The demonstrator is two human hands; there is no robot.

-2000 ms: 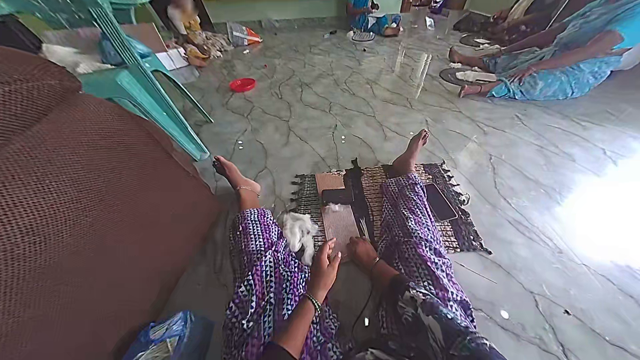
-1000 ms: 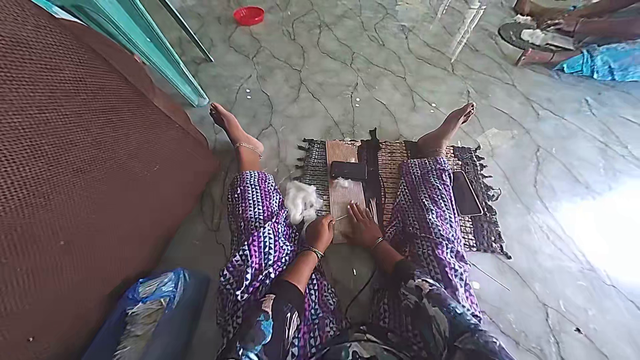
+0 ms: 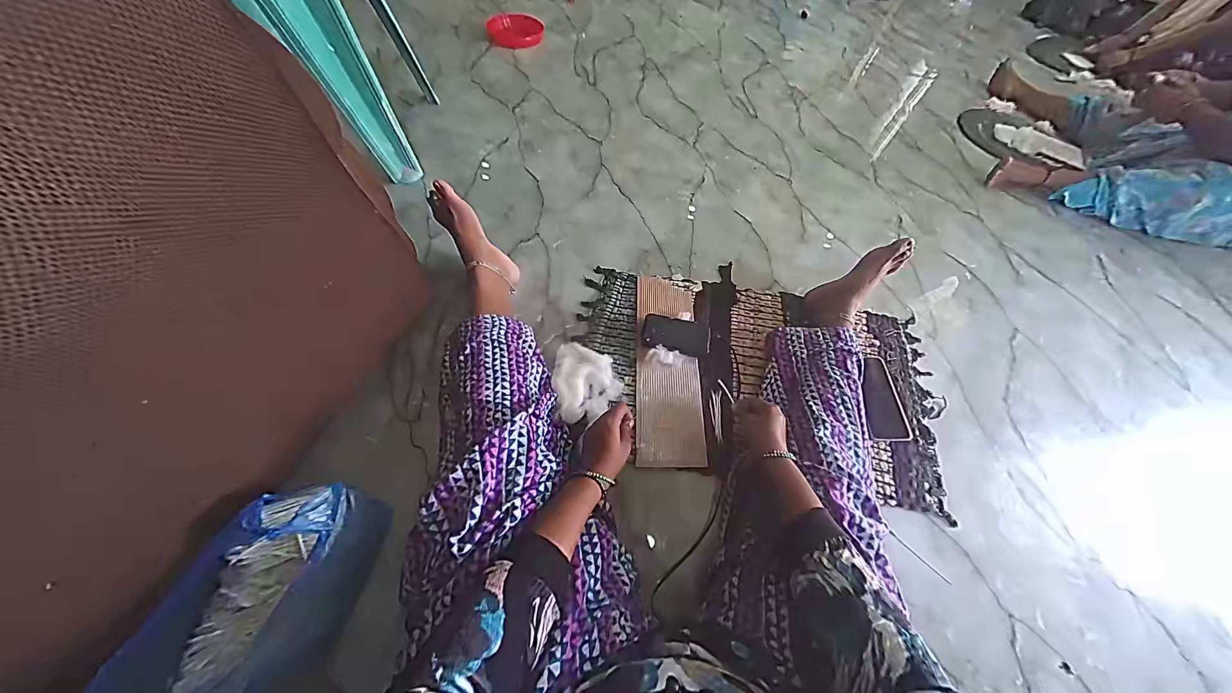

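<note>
A ridged cardboard strip (image 3: 672,423) lies lengthwise on a fringed woven mat (image 3: 751,337) between my legs. My left hand (image 3: 606,438) is curled beside the strip's near left edge, next to a tuft of white cotton (image 3: 585,381); what its fingers hold is too small to tell. To the strip's right, my right hand (image 3: 760,423) is closed near some thin pale sticks (image 3: 718,409); its contents are hidden. Across the strip lies a black rectangular object (image 3: 676,334), with a small cotton wisp (image 3: 666,356) just below it.
A phone (image 3: 885,398) rests on the mat's right side. At lower left stands a blue plastic bag (image 3: 274,577) of thin pale sticks. A brown textured surface (image 3: 192,289) and teal chair leg (image 3: 361,96) are at left, a red lid (image 3: 515,31) beyond. Another person's feet (image 3: 1020,173) show upper right.
My hands, close together over the strip's near end a second ago, are now apart on either side of it. The view has tilted downward.
</note>
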